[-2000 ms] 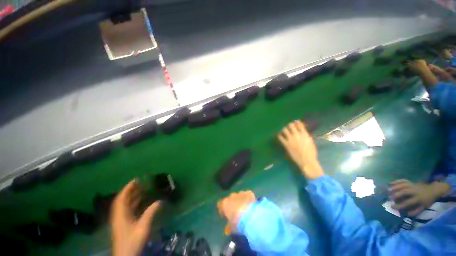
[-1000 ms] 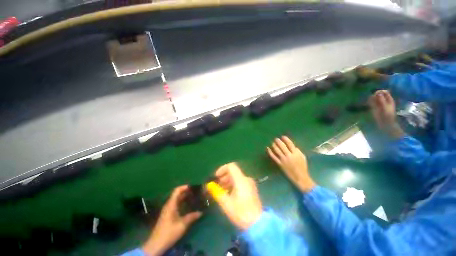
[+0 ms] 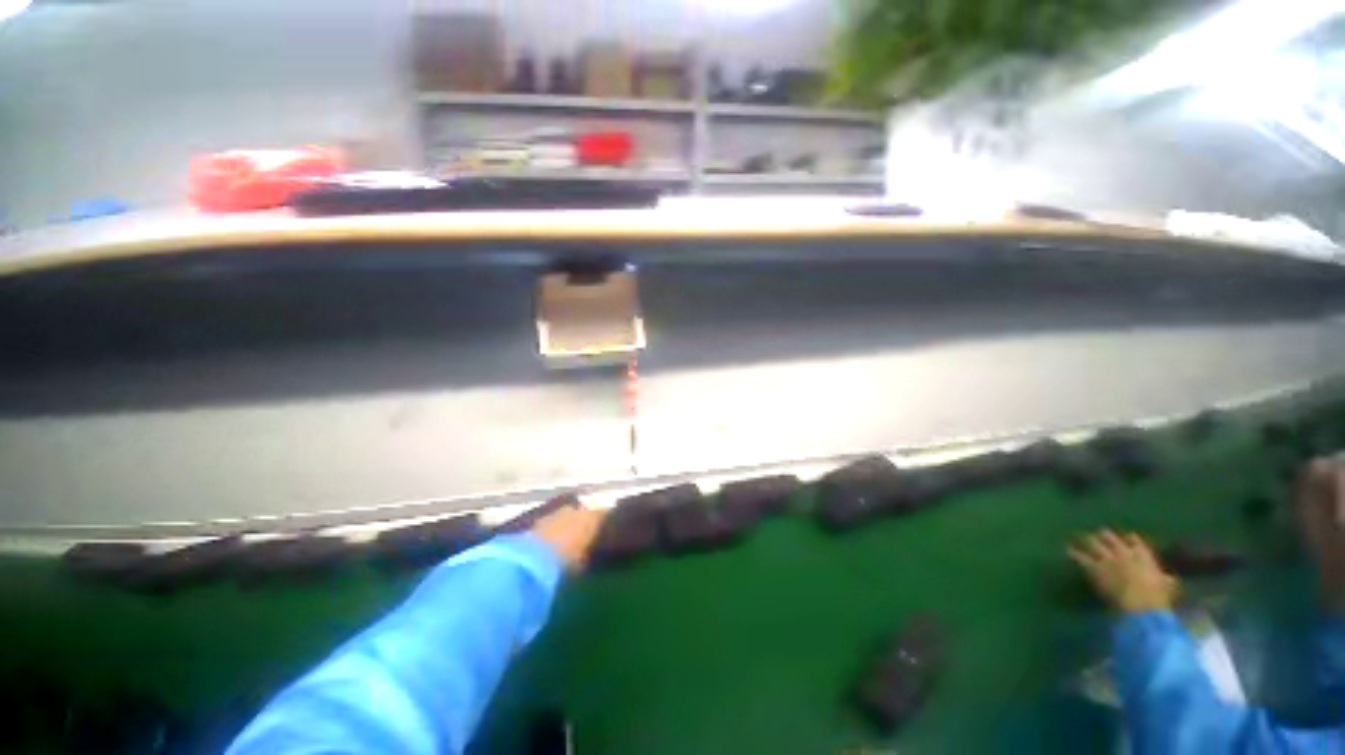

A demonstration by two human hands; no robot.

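My left hand (image 3: 571,534), in a blue sleeve, reaches from the lower left to the belt's far edge. It is small and blurred, at a black unit (image 3: 631,528) in the far row; whether its fingers grip one is unclear. Several matte black oblong units stand close together in that row. Another black unit (image 3: 900,673) lies alone on the green conveyor belt (image 3: 738,627), right of my arm. My right hand is out of the picture. The yellow tool is not visible.
A neighbour's hand (image 3: 1128,572) rests at the right near a dark unit; another hand (image 3: 1322,509) is cut off at the right edge. A long grey-white panel (image 3: 826,406) with an open carton (image 3: 590,317) stands behind the belt. Shelves are beyond.
The view has turned up and left. My left hand has moved from the near side to the far row. My right hand, with its yellow tool, has left the picture.
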